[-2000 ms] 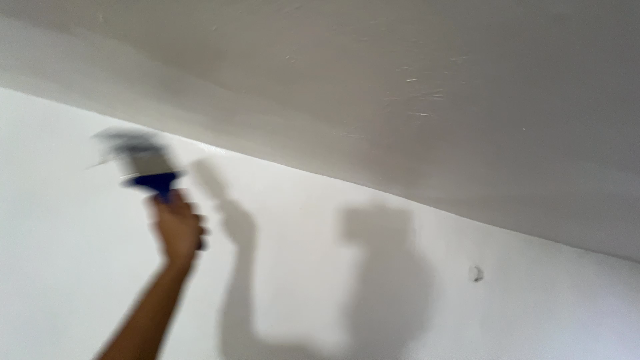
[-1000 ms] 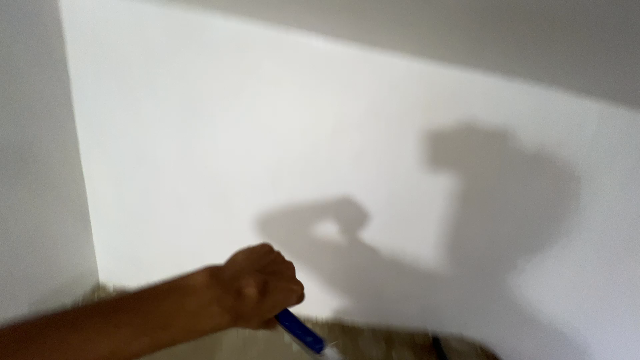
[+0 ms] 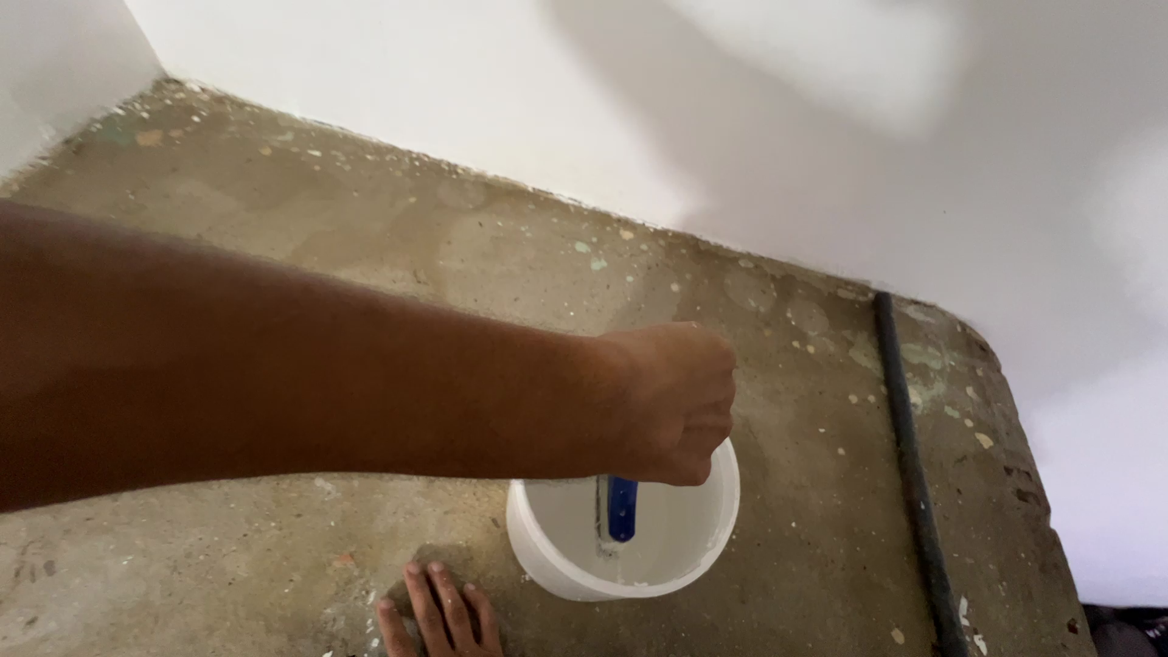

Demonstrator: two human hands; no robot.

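My left hand [image 3: 680, 401] reaches in from the left and is closed over the far side of a white plastic bucket [image 3: 538, 561]. From under the fist a blue handle [image 3: 622, 511] points down across the bucket's opening; it belongs to a paintbrush whose head is hidden from view. Inside the bucket it looks whitish, and how full it is I cannot tell. My right hand [image 3: 440, 611] lies at the bottom edge, left of the bucket, its fingers spread on the concrete surface [image 3: 785, 547]. Only its fingers show, with nothing visible in them.
A dark pipe or rod [image 3: 903, 438] lies on the paint-spotted concrete, right of the bucket. Beyond the concrete stands a white wall [image 3: 438, 82] bearing a shadow, meeting another wall at upper left. The slab's worn edge is on the right; a dark object [image 3: 1131, 631] shows at lower right.
My left hand has come down with the brush from high by the wall to the bucket. The view has tilted down; the bucket and my right hand now show.
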